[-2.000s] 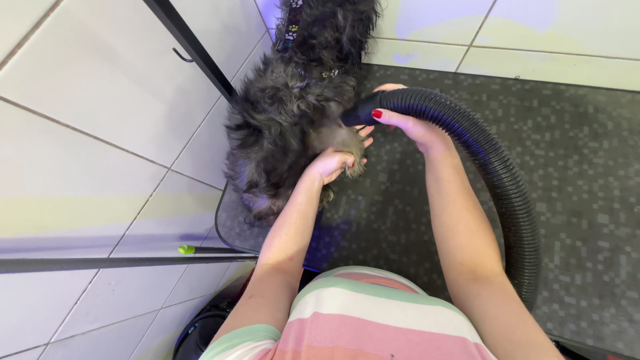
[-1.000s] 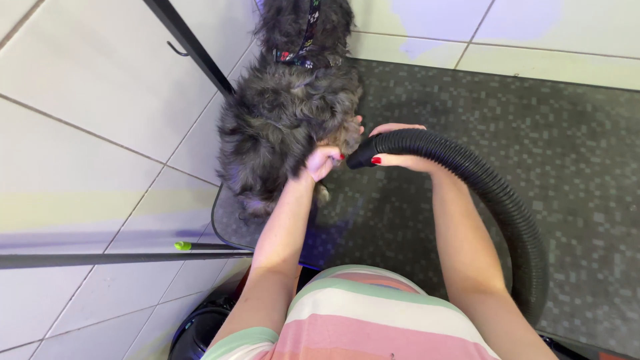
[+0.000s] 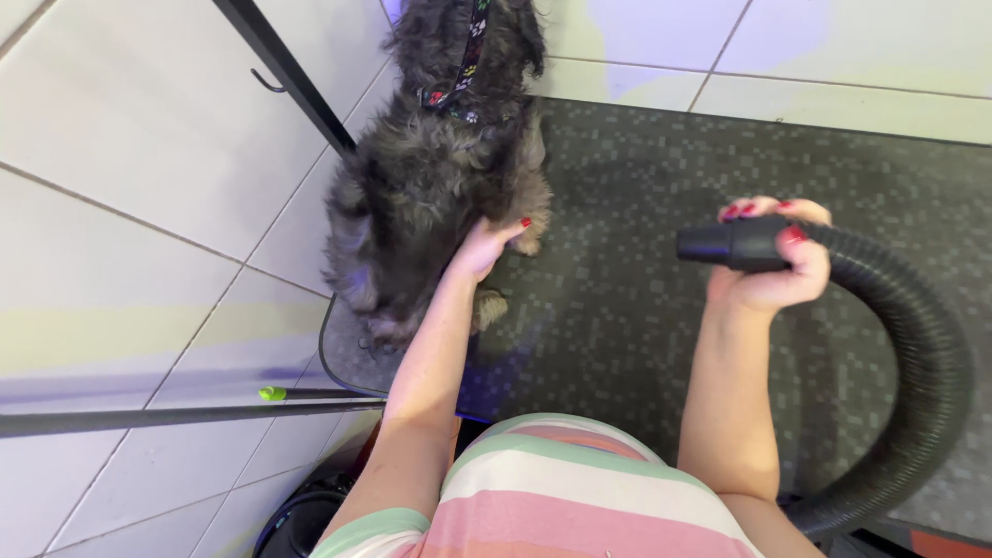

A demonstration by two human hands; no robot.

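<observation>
A dark grey, curly-coated dog (image 3: 434,170) stands on the dark speckled grooming table (image 3: 604,333), wearing a black harness (image 3: 469,70) with coloured paw prints. My left hand (image 3: 492,244) is against the dog's underside by a leg, thumb out; its fingers are hidden in the fur, so whether they grip cannot be told. Well to the right of the dog, my right hand (image 3: 775,252) is closed around the black nozzle (image 3: 717,244) of a ribbed dryer hose (image 3: 930,372). The nozzle points left toward the dog. The hose curves down along my right forearm.
A black metal post (image 3: 287,70) with a small hook rises at the dog's left side. Dark bars (image 3: 194,417), one with a green tip (image 3: 271,394), run in from the left. White tiled walls (image 3: 116,232) border the table. A black object (image 3: 298,515) sits low beside it.
My right hand has moved the nozzle away from the dog to the right. My left hand stays at the dog's underside.
</observation>
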